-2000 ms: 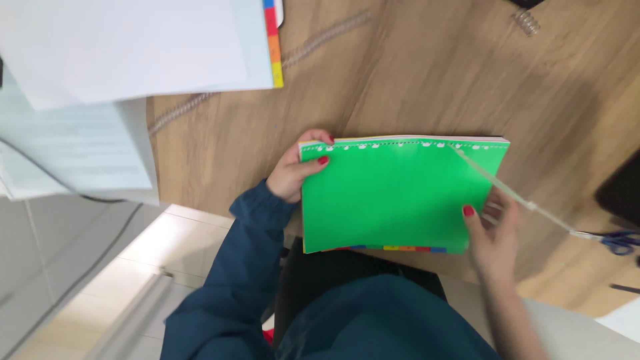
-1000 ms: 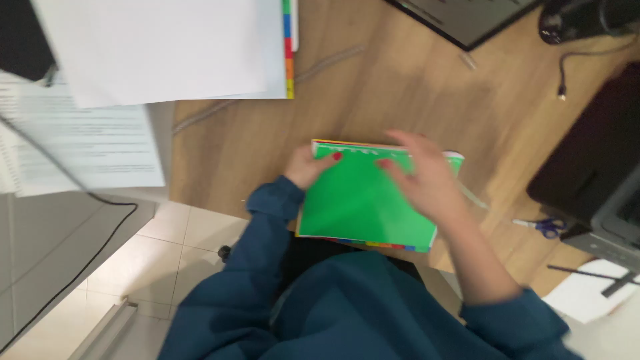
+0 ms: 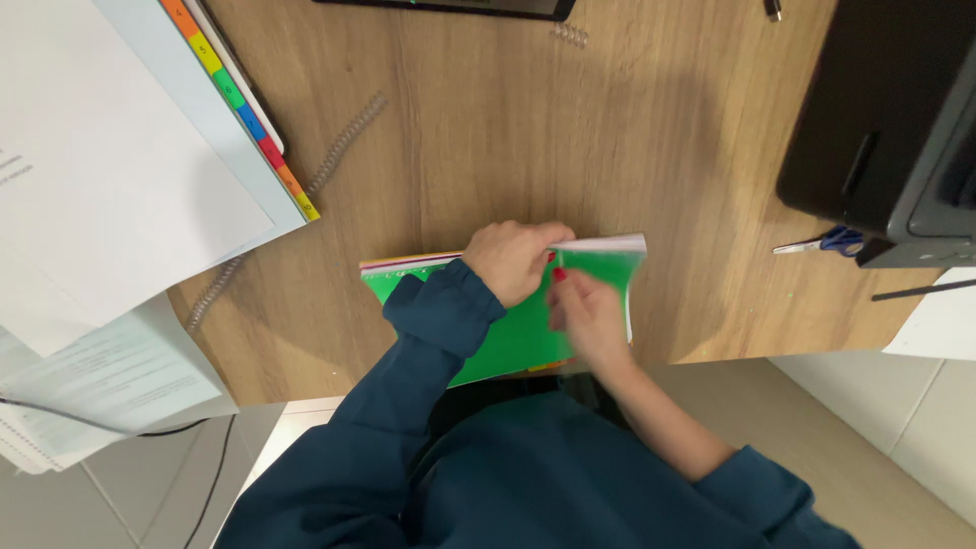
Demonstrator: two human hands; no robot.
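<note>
A green-covered stack of sheets (image 3: 511, 335), with punched holes along its top edge, lies at the table's near edge. My left hand (image 3: 512, 259) grips that top edge near its middle, fingers over the far side and thumb on the cover. Just to the right, my right hand (image 3: 583, 309) is blurred by motion over the cover, its thumb and fingers close together near my left thumb. Whether it pinches something thin there is unclear. The cover and sheets bend at the right side, and the left part is partly behind my left sleeve.
Loose clear plastic binding coils (image 3: 347, 145) lie left, partly under a paper stack with coloured index tabs (image 3: 252, 122). A short coil piece (image 3: 570, 35) sits near a dark-edged device (image 3: 457, 6). Blue-handled scissors (image 3: 839, 240) lie beside a black machine (image 3: 877, 130) at right.
My left hand has moved from the stack's left corner to the middle of its top edge. My right hand has come down beside it. The stack's right side now bends.
</note>
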